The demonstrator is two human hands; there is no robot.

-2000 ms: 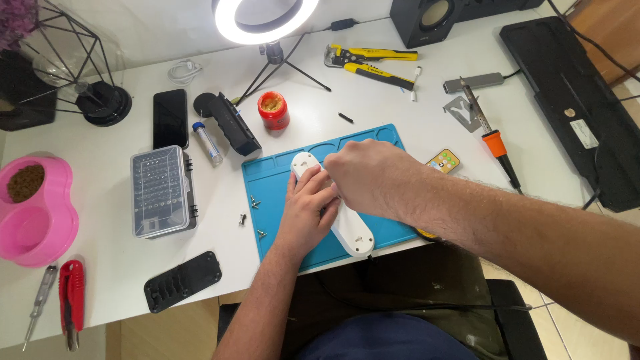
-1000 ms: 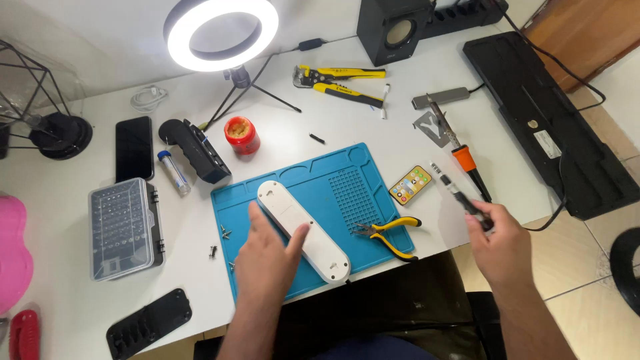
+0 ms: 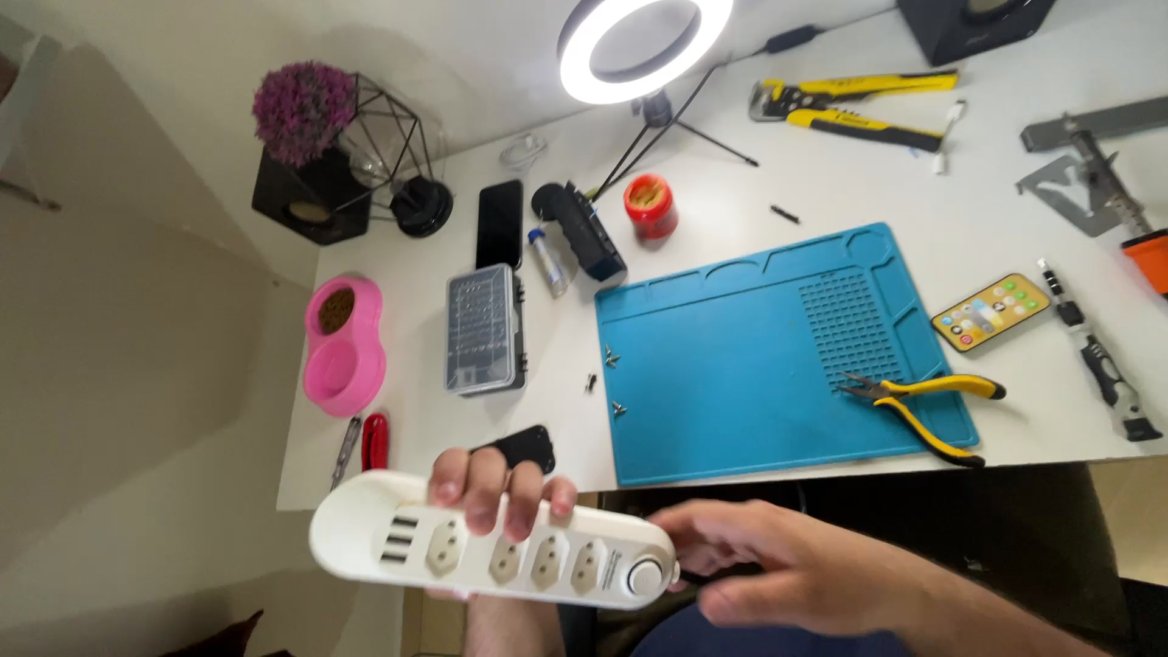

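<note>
A white power strip [image 3: 474, 557], its sockets, several USB ports and round button facing up, is tilted in front of the table edge. My left hand [image 3: 502, 497] grips it from beneath, fingers curled over its far side. My right hand [image 3: 776, 566] is at the button end, fingers bent near a dark cable; whether they hold it is not clear. Beyond lies a blue silicone work mat [image 3: 730, 365] with small screws [image 3: 616, 409] on its left side and yellow-handled needle-nose pliers [image 3: 899, 392] at its right. An electric-style screwdriver [image 3: 1100, 360] rests at the right.
A parts case [image 3: 482, 330], a dark phone [image 3: 499, 224] and a red jar [image 3: 651, 208] stand behind and left. A lit phone [image 3: 990, 312] is beside the mat. Wire strippers [image 3: 849, 105], a ring light [image 3: 643, 46] and a soldering iron [image 3: 1109, 182] are farther back. A pink bowl [image 3: 345, 365] sits left.
The power strip, face down on the mat before, is now lifted off and turned socket side up in my left hand. The screwdriver has left my right hand and lies on the table. The view has swung left.
</note>
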